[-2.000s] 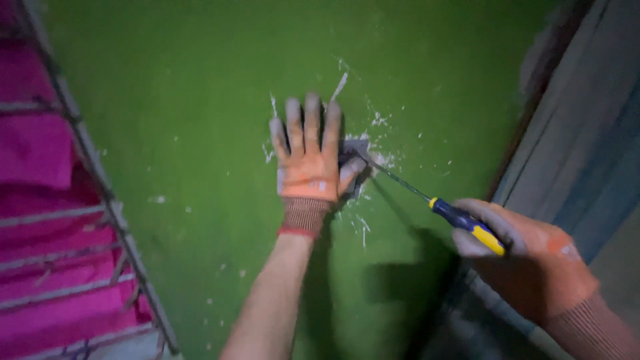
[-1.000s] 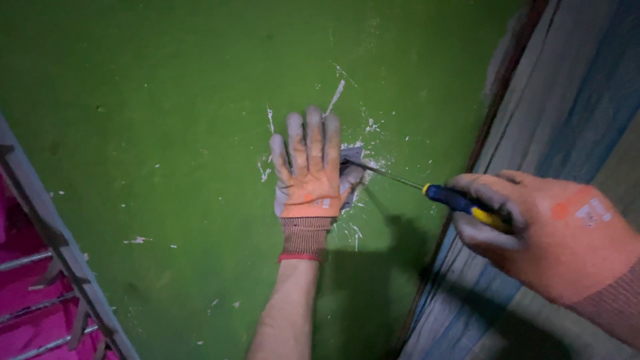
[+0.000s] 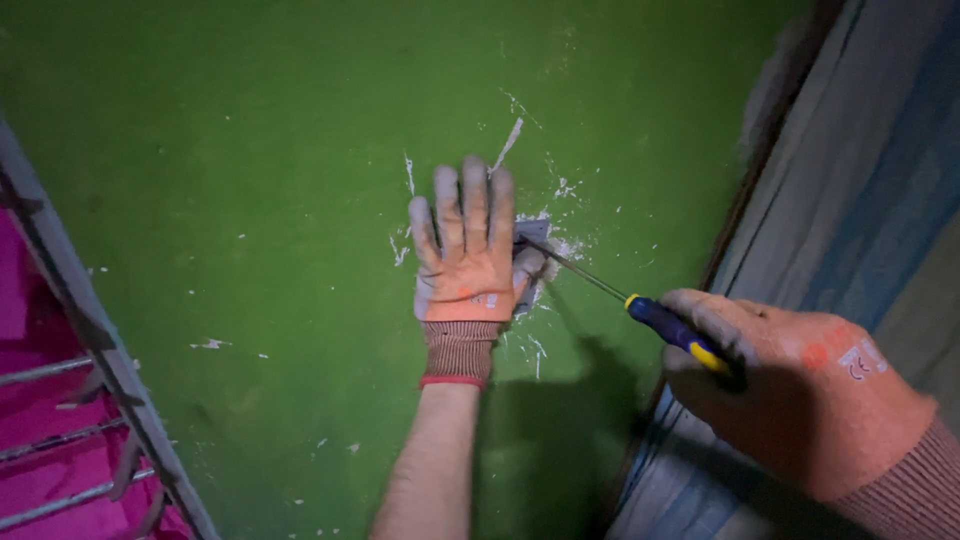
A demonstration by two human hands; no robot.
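My left hand [image 3: 472, 255], in an orange and grey work glove, lies flat with fingers spread on a green painted wall [image 3: 262, 187]. Its palm and thumb cover part of a grey plate [image 3: 534, 226], perhaps an electrical box, set in chipped plaster. My right hand [image 3: 787, 382], gloved alike, grips the blue and yellow handle of a screwdriver [image 3: 667, 322]. The screwdriver's shaft slants up and left, its tip at the plate beside my left thumb. What lies under the left palm is hidden.
At the lower left stands a metal frame with rungs [image 3: 112, 360], like a ladder, before bright pink material [image 3: 60, 487]. Along the right runs a dark edge, with striped blue and grey sheeting or boards [image 3: 847, 187] beyond it. White scrapes mark the wall around the plate.
The left hand has stayed flat on the wall and the screwdriver's tip has stayed at the plate. The view has shifted somewhat.
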